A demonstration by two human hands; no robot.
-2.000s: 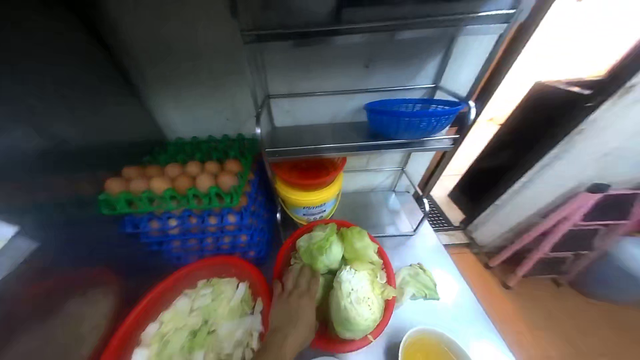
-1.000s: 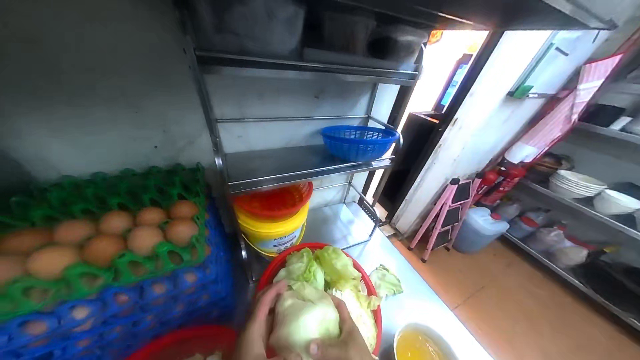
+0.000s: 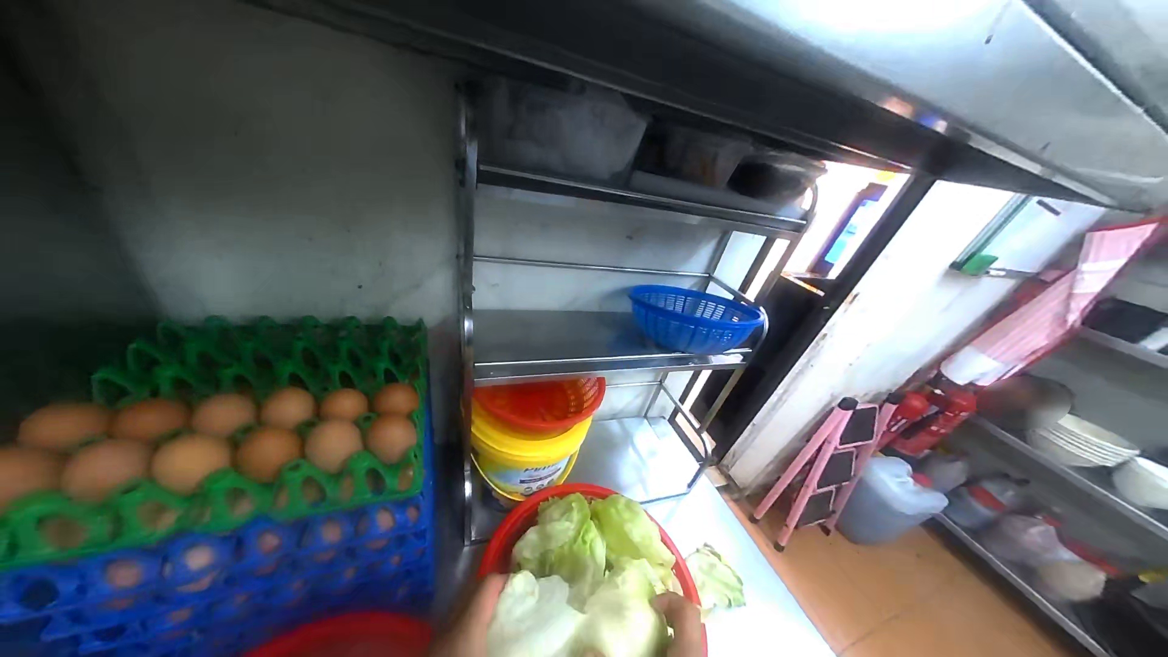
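Note:
At the bottom middle stands a red plastic basin [image 3: 500,545] holding lettuce. My left hand [image 3: 473,622] lies against the left side of a pale lettuce head [image 3: 538,620], at the basin's near edge. My right hand [image 3: 680,624] touches the right side of the lettuce there, fingers curved. Whether the pale lettuce is one head or parted pieces, I cannot tell. Green lettuce leaves [image 3: 575,538] fill the basin's far side. A loose lettuce leaf [image 3: 716,577] lies on the white tabletop, right of the basin. The lower parts of both hands are cut off by the frame.
Stacked egg trays [image 3: 219,497] with brown eggs stand at left, another red basin [image 3: 351,634] below them. Behind is a metal rack [image 3: 557,342] with a blue basket [image 3: 695,319]. Under its shelf sit a yellow bucket [image 3: 525,452] and a red basket [image 3: 547,401]. A pink step stool [image 3: 835,465] stands right.
Two seconds ago one hand was at the basin's left edge; one second ago both hands were around a lettuce head, and they remain on lettuce now. The view has tilted up strongly.

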